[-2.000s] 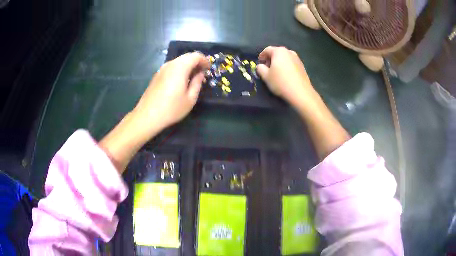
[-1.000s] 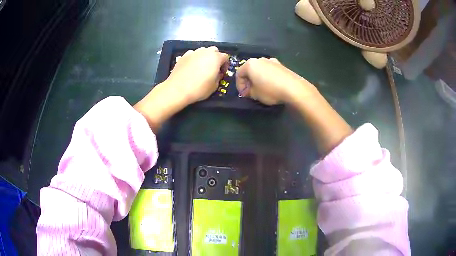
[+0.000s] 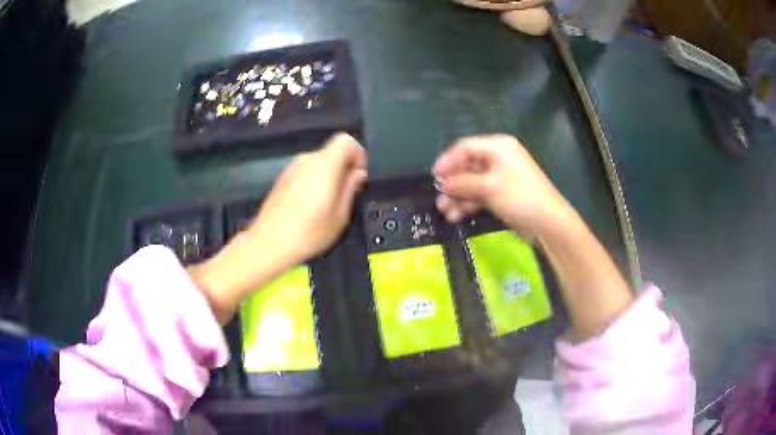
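A wide black phone tray (image 3: 340,357) holds several phones, back up, with bright green batteries. The middle phone (image 3: 415,299) shows camera lenses and card slots at its top. The right phone (image 3: 510,285) is partly behind my right hand; my left forearm covers the top of the left phone (image 3: 281,327). My left hand (image 3: 315,200) is above the tray, fingertips together near its back edge; blur hides any chip in them. My right hand (image 3: 502,183) is over the right phone's upper end, thumb and finger pinched on a tiny pale chip.
A smaller black card tray (image 3: 268,136) with loose chips lies beyond the phones, to the left. A brown cord (image 3: 596,136) runs along the right. The fan's base (image 3: 527,20) shows at the top edge. Something blue (image 3: 30,382) is at lower left. A pale device (image 3: 704,61) lies at upper right.
Both hands have left the card tray and come back over the phones. The view has shifted, so the card tray shows farther left and the fan is mostly out of the picture.
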